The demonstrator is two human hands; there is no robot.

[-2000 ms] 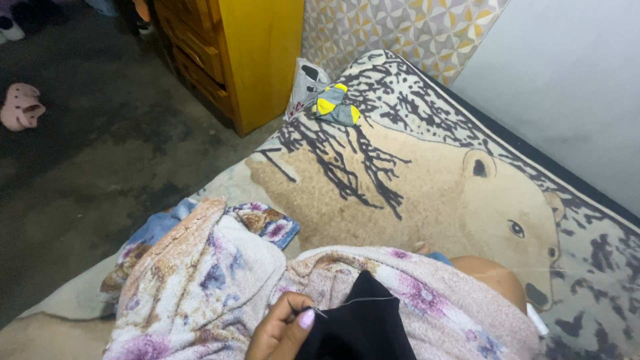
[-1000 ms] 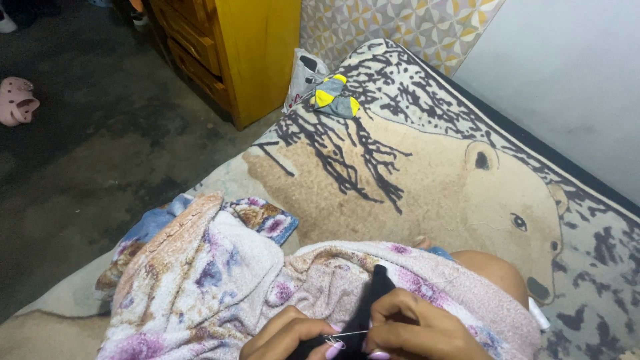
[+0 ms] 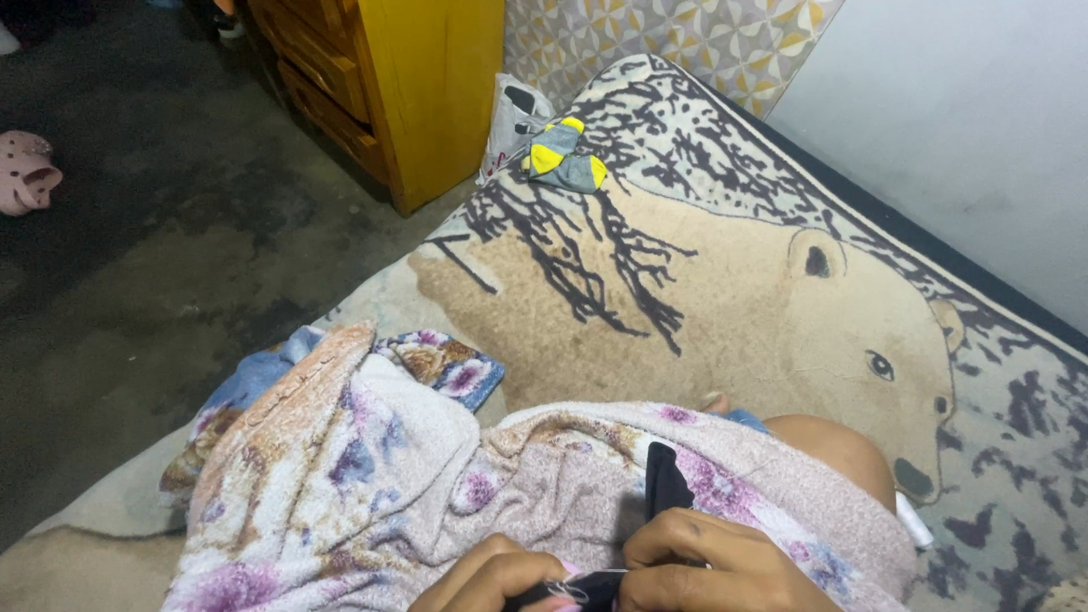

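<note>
Low in the view, both hands meet at a piece of black fabric (image 3: 665, 480) above my lap. My left hand (image 3: 501, 578) pinches its near edge, with loops of pale thread (image 3: 565, 588) by the fingertips. My right hand (image 3: 714, 565) grips the same fabric from the right, its fingers nearly touching the left ones. A thin, light line, a needle or taut thread, shows between the hands; which one cannot be told. Under them a floral towel-like cloth (image 3: 544, 476) covers my lap, with a bare knee (image 3: 837, 446) showing at the right.
I sit on a bed with a bear-patterned blanket (image 3: 731, 314). Grey and yellow socks (image 3: 565, 157) lie at its far corner, near a plastic bag (image 3: 514, 115) and a wooden drawer unit (image 3: 433, 93). A white cylindrical object (image 3: 913, 520) lies beside the knee. A pink clog (image 3: 25, 172) is on the floor.
Two seconds ago only my left hand showed, with the black fabric spread over the lap. My right hand has since come in and taken hold of the fabric, which is now bunched between both hands.
</note>
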